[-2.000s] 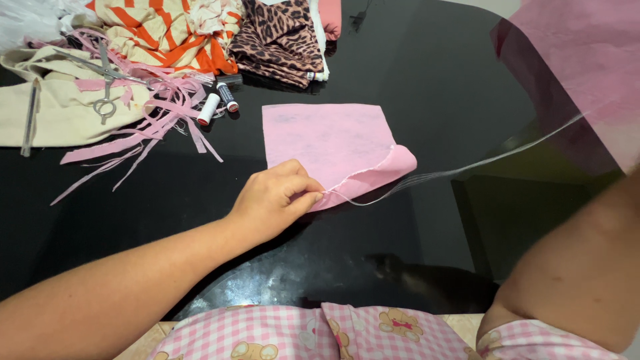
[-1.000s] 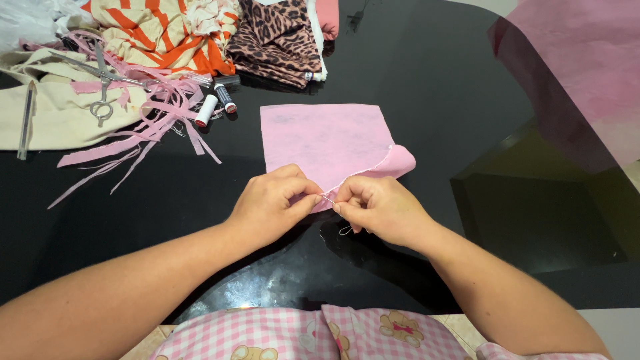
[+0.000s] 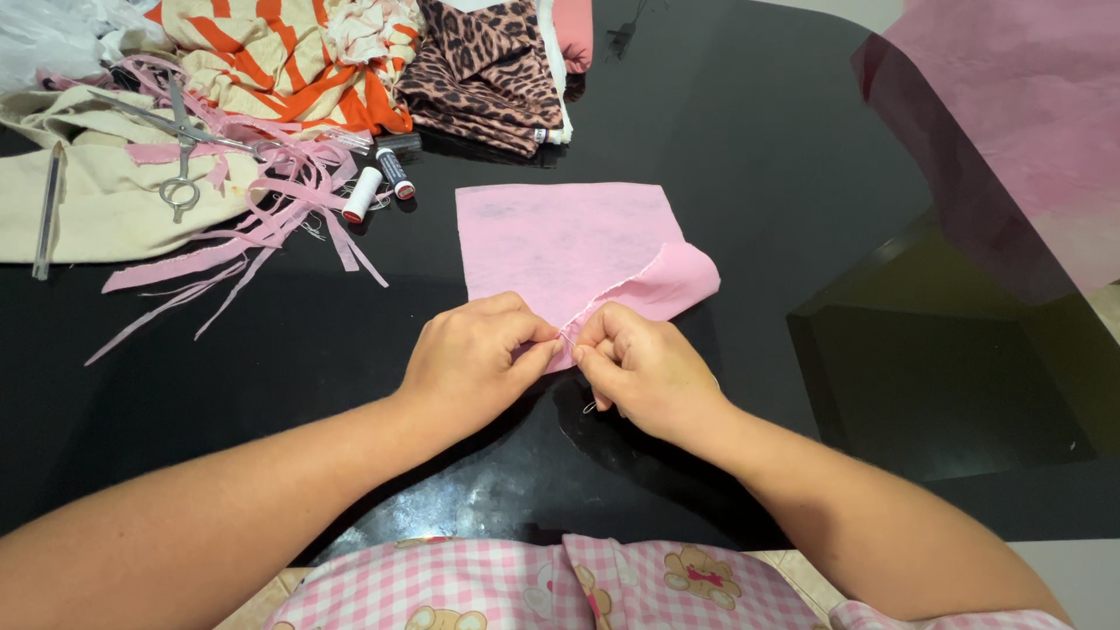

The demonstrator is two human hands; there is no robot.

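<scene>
A pink fabric piece point(image 3: 560, 249) lies on the glossy black table, its right side curled over along a stitched edge. My left hand point(image 3: 481, 359) pinches the fabric's near corner between thumb and forefinger. Close beside it, my right hand point(image 3: 643, 367) has thumb and fingers pinched at the same edge on white thread point(image 3: 567, 336), a short bit of which shows between the hands. A small loop of thread point(image 3: 590, 408) hangs below the right hand. Whether a needle is between the fingertips cannot be told.
Scissors point(image 3: 182, 140), a pen point(image 3: 48, 210) and pink fabric strips point(image 3: 289, 201) lie on cream cloth point(image 3: 114, 201) at left. Two thread spools point(image 3: 361, 194) stand near folded leopard-print fabric point(image 3: 490, 79) and orange-striped cloth point(image 3: 289, 61). Pink sheer material point(image 3: 1024, 114) covers the far right.
My right hand has come back from the far right, where the thread was drawn out long, to the fabric edge beside my left hand. My left hand has stayed at the corner.
</scene>
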